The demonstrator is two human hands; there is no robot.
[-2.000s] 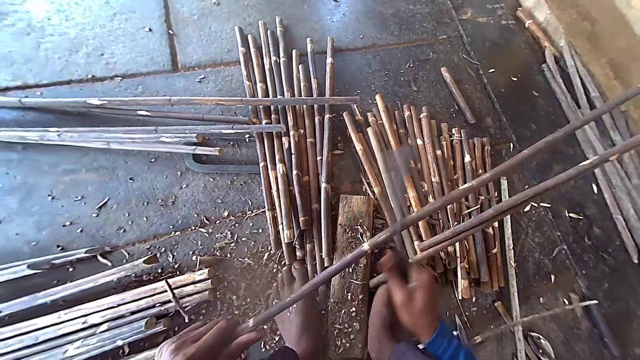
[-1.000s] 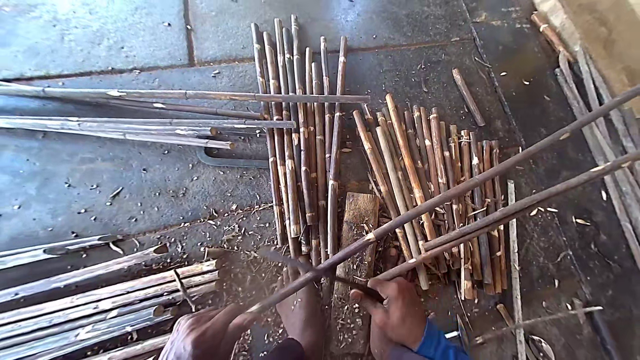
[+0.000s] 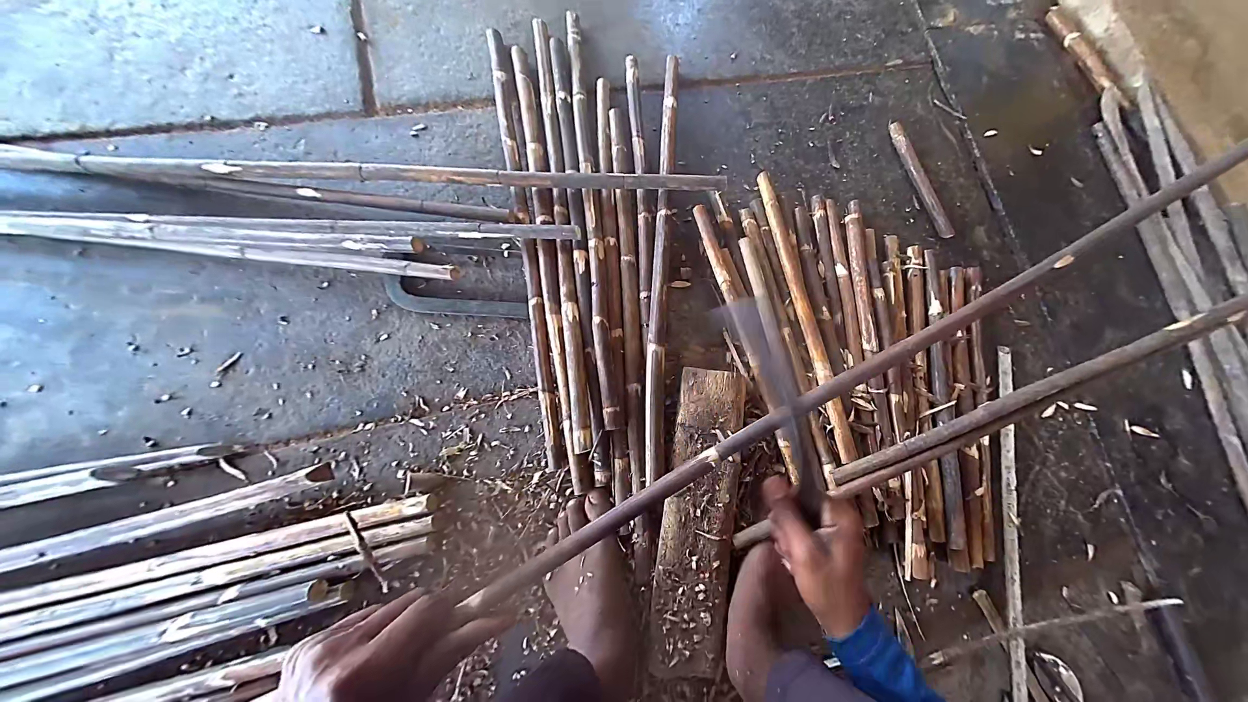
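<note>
My left hand (image 3: 390, 639), at the lower left, is closed around the lower end of a long thin cane pole (image 3: 877, 361). The pole slants up to the right edge, passing over a wooden block (image 3: 697, 507) between my bare feet. My right hand (image 3: 819, 556) grips a billhook-like blade (image 3: 780, 390), blurred and raised upward; its handle is mostly hidden by the fingers. The blade overlaps the long pole in view; whether they touch I cannot tell. More poles (image 3: 1053, 395) lie to the right, their near ends close above my right hand.
Cut cane lengths (image 3: 604, 292) lie in a row ahead, beside a pile of shorter pieces (image 3: 877, 322). Long poles (image 3: 292, 171) extend from the left over the row. Split or pale poles (image 3: 195, 575) lie lower left. Chips litter the stone floor (image 3: 292, 361); more sticks (image 3: 1180, 244) lie far right.
The blade pointed left, low across the pole, one second ago; now it points upward from my right hand. My left hand keeps hold of the long pole.
</note>
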